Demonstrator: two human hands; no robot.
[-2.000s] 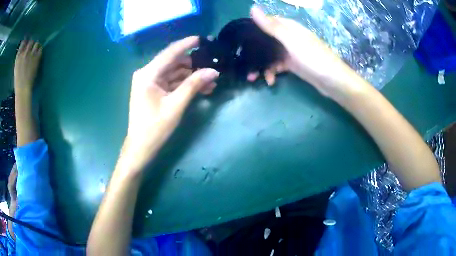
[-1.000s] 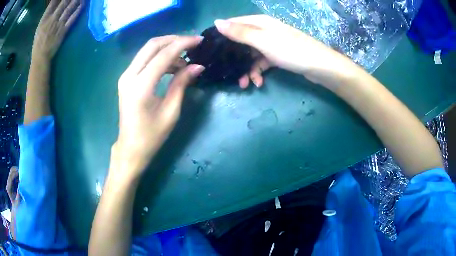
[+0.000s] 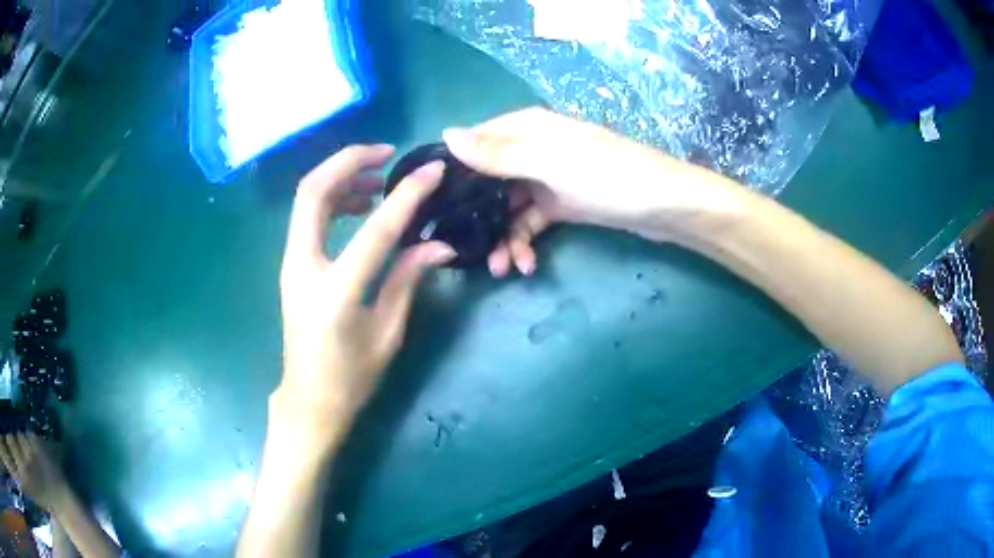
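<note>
A round black housing (image 3: 463, 216) is held above the green table (image 3: 523, 381). My right hand (image 3: 545, 180) grips it from the right, thumb on top and fingertips at its lower right edge. My left hand (image 3: 354, 262) is at its left side, with a fingertip over the top face and the thumb at the lower left rim. A small pale spot shows on the housing near my left thumb. I cannot tell whether my left fingers pinch a small piece.
A blue parts bin (image 3: 205, 120) of white pieces stands at upper left. A clear poly bag (image 3: 698, 93) and a dark blue cloth (image 3: 913, 65) lie at upper right. Black units (image 3: 41, 360) cluster at far left, near another person's hand (image 3: 31, 469).
The housing and both my hands sit lower in view. More of the bin and bag shows. The other person's arm has left the upper left; a hand now shows at lower left.
</note>
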